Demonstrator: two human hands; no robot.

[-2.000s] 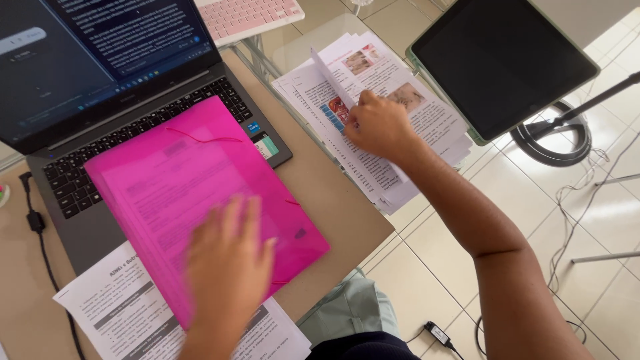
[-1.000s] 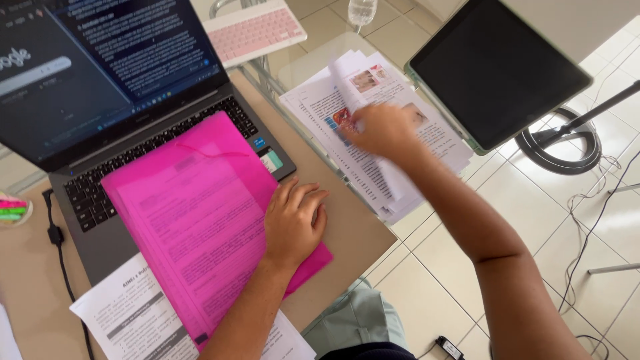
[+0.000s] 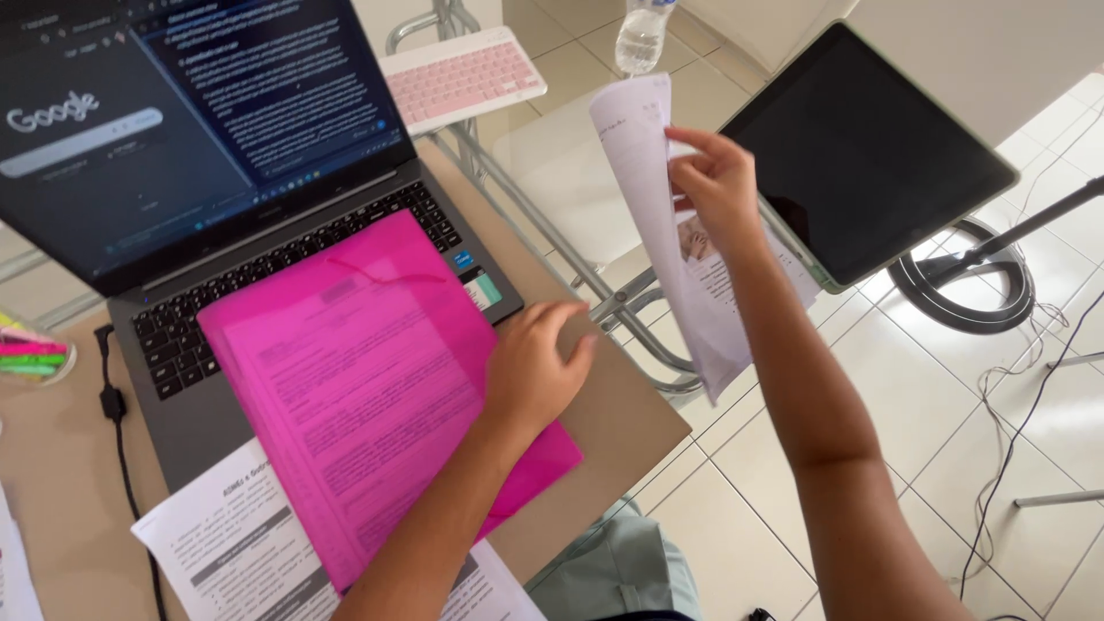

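My right hand (image 3: 716, 185) grips a stack of printed sheets (image 3: 642, 198), held upright and curved beside the desk's right edge; one sheet carries a photo. My left hand (image 3: 539, 362) rests, fingers apart, over the right edge of a translucent pink plastic folder (image 3: 371, 371) and holds nothing. Printed pages show through the folder, which lies across the keyboard of an open laptop (image 3: 181, 431). Under the folder's lower part, a printed sheet with grey heading bars (image 3: 224, 535) sticks out.
A tablet in a light green case (image 3: 871, 155) stands at the right by a round black stand base (image 3: 962, 276). Beyond the desk (image 3: 638, 431) are a pink keyboard (image 3: 466, 78) and a plastic water bottle (image 3: 642, 39). Highlighters (image 3: 34, 358) and a black power cable (image 3: 112, 401) lie at left.
My right hand has lifted the sheets, which lay flat beside the desk, into an upright curve. My left hand has moved from the middle of the folder to its right edge.
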